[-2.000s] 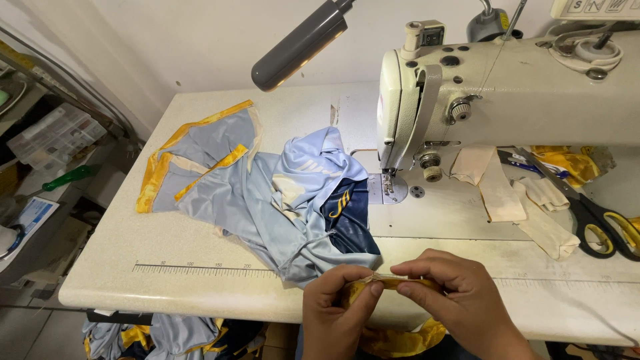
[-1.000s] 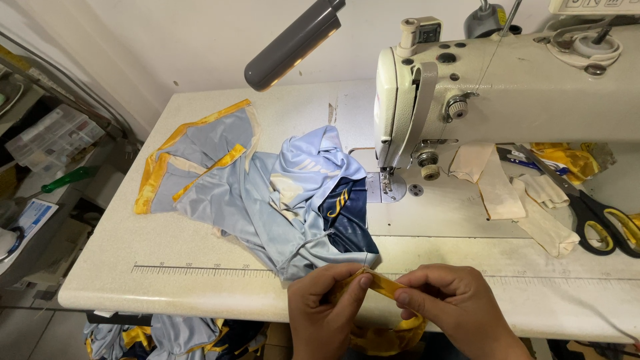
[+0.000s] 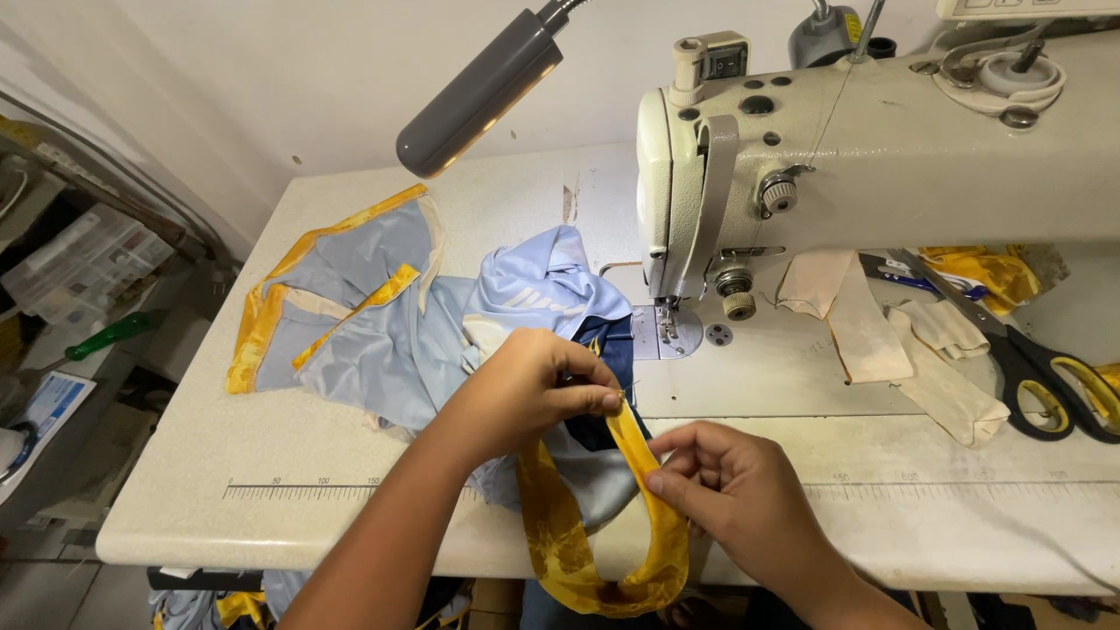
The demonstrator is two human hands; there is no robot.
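Note:
My left hand [image 3: 534,385] pinches one end of a yellow fabric band [image 3: 661,525] between thumb and fingers, just in front of the sewing machine's presser foot [image 3: 668,324]. Lower down on the right, my right hand [image 3: 735,481] grips the same band by its edge. The band hangs in a loop past the table's front edge. Behind and to the left of my hands lies a light blue garment [image 3: 394,350] with yellow trim and a dark blue part, bunched on the table. The industrial sewing machine [image 3: 875,166] stands at the right.
Black-handled scissors [image 3: 1032,376] and cream fabric strips [image 3: 857,324] lie under the machine arm. A grey lamp [image 3: 481,92] hangs over the table [image 3: 175,490], whose front edge bears a printed ruler. Shelves with a clear plastic organizer [image 3: 87,262] and a green-handled tool [image 3: 109,336] stand left.
Both hands have moved from the table's front edge up toward the presser foot, the left hand farther. The yellow band, bunched between them before, now hangs as an open loop.

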